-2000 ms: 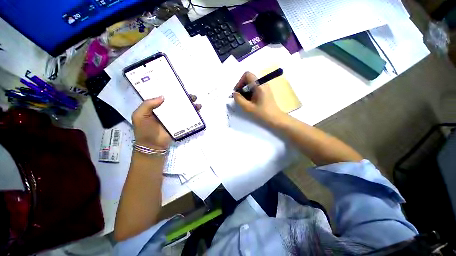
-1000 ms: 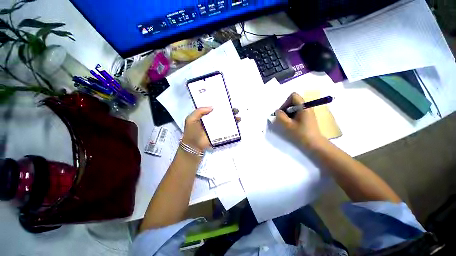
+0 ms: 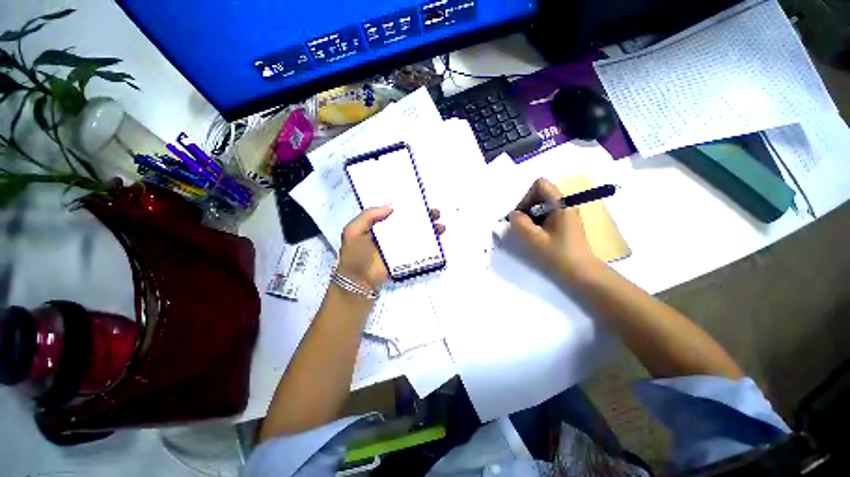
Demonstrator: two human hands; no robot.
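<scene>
My left hand [image 3: 362, 250] holds a large smartphone [image 3: 401, 210] with a bright, mostly white screen, its thumb over the screen's left edge and fingertips at the right edge. My right hand [image 3: 552, 228] holds a slim black pen [image 3: 589, 195], its tip pointing left at the white writing paper [image 3: 522, 326]. The palm side of my right hand rests on the paper. Loose white sheets [image 3: 326, 182] lie beneath the phone. A tan-yellow rectangle [image 3: 606, 233] lies just right of my right hand, partly behind it.
Keyboard [image 3: 494, 116], black mouse [image 3: 582, 112] and purple pad [image 3: 550, 84] lie behind. Printed sheets [image 3: 708, 79] overlap a green block [image 3: 746, 182] at right. A monitor [image 3: 326, 37] stands at the back. Pens [image 3: 196, 172], dark red handbag [image 3: 200, 307] and bottle [image 3: 93, 349] are at left.
The view has swung left since the oldest frame, so things sit further right and more of the bag and the plant shows. Both hands keep their holds; the phone appears more upright.
</scene>
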